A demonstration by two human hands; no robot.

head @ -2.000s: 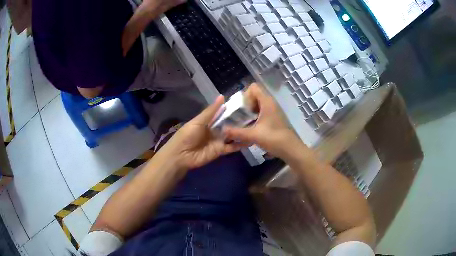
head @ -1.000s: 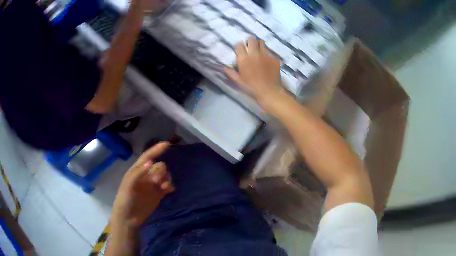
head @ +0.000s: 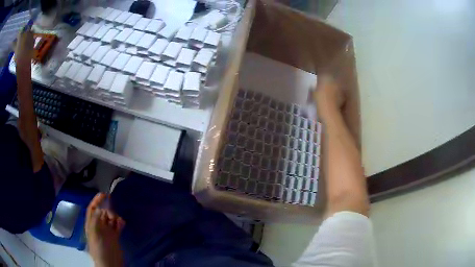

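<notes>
The open cardboard carton [head: 208,151] stands right of the bench. Rows of charger housings [head: 268,148] fill its near part, and a white layer pad [head: 273,75] shows bare at its far end. My right hand [head: 329,96] is inside the carton at the far right end of the rows; it is blurred, with something whitish at its fingertips that I cannot make out clearly. My left hand [head: 104,224] is low at the left by my lap, fingers curled, with no piece visible in it. Stacked white housings [head: 140,57] lie in stepped rows on the bench.
A keyboard [head: 67,114] lies on the pull-out shelf below the bench. A neighbour's arm [head: 26,99] reaches in at the left near an orange fixture [head: 46,47]. A blue stool [head: 62,219] stands at lower left. Cables [head: 229,13] lie behind the white stack.
My right hand has moved from the white stack on the bench into the carton. The view has turned right, showing the carton's inside. My left hand stays low at the left.
</notes>
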